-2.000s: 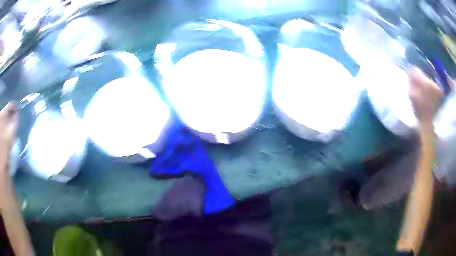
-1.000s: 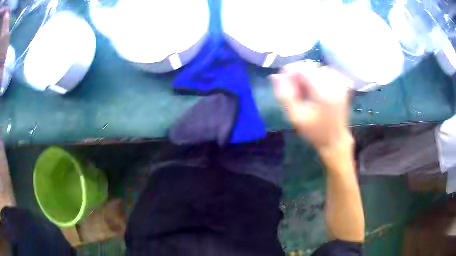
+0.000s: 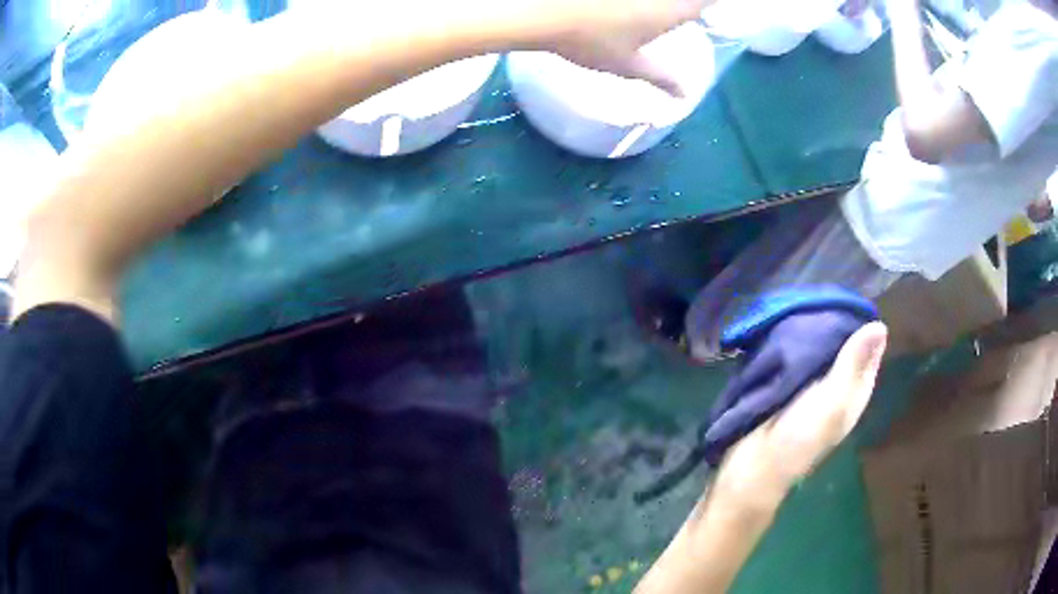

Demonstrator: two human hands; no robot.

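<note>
White-bottomed vessels stand along the bench (image 3: 383,221). One white vessel (image 3: 592,116) is at top centre, another (image 3: 412,110) to its left. My left arm crosses from the left. My left hand (image 3: 621,41) is over the top-centre vessel, fingers at its upper part; the top edge partly cuts the hand off, and its grip cannot be told. My right hand (image 3: 801,429) is at the lower right, off the bench, holding a dark navy glove or cloth (image 3: 783,366) with a blue edge.
Another person in a light shirt (image 3: 928,209) is at the right, an arm by the bench. Cardboard cartons (image 3: 963,487) stand on the green floor at lower right. Water drops lie on the bench top. More white vessels (image 3: 772,23) are at upper right.
The view has shifted right. My left arm has come in across the bench. My right hand has moved off the bench and now holds the dark item. The blue cloth is gone from the bench edge.
</note>
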